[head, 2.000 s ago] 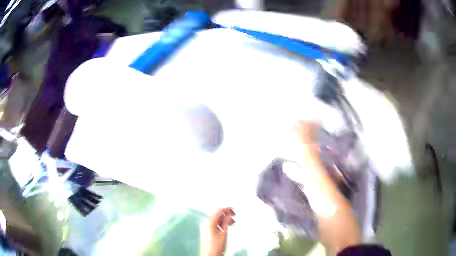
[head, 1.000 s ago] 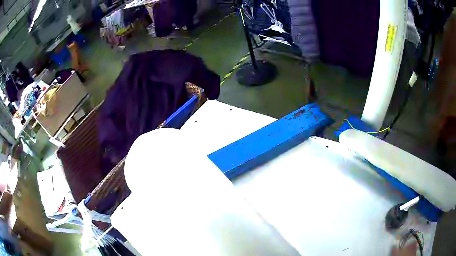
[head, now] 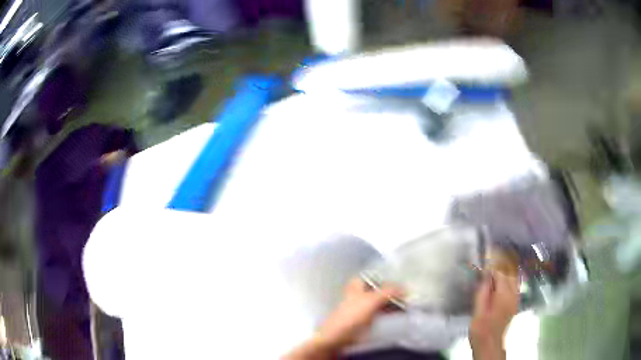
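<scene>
The picture is strongly blurred. My left hand (head: pixel 358 309) is at the bottom centre, its fingers bent near a thin pale line; whether it grips anything cannot be told. My right hand (head: pixel 494 299) is to its right, fingers pointing up, touching or close to a blurred tan and dark thing, possibly the steam iron's handle (head: pixel 502 261). A grey, flat shape (head: pixel 436 271) lies between the hands; it may be the iron's plate, but blur hides this. The white padded buck (head: pixel 140 260) reaches left from the overexposed area in front of me.
The greyish-purple rest pad (head: pixel 520 207) is at the table's right. A blue bar (head: pixel 225 144) crosses the far left. The white sleeve board (head: pixel 415 65) is at the far side, with a small dark thing with a white top (head: pixel 437 125) before it. Dark purple garments (head: pixel 70 211) are at the left.
The view has swung right since one second ago, so the table and basket side sit further left. Both hands now show near the bottom; then only a blurred bit showed at lower right.
</scene>
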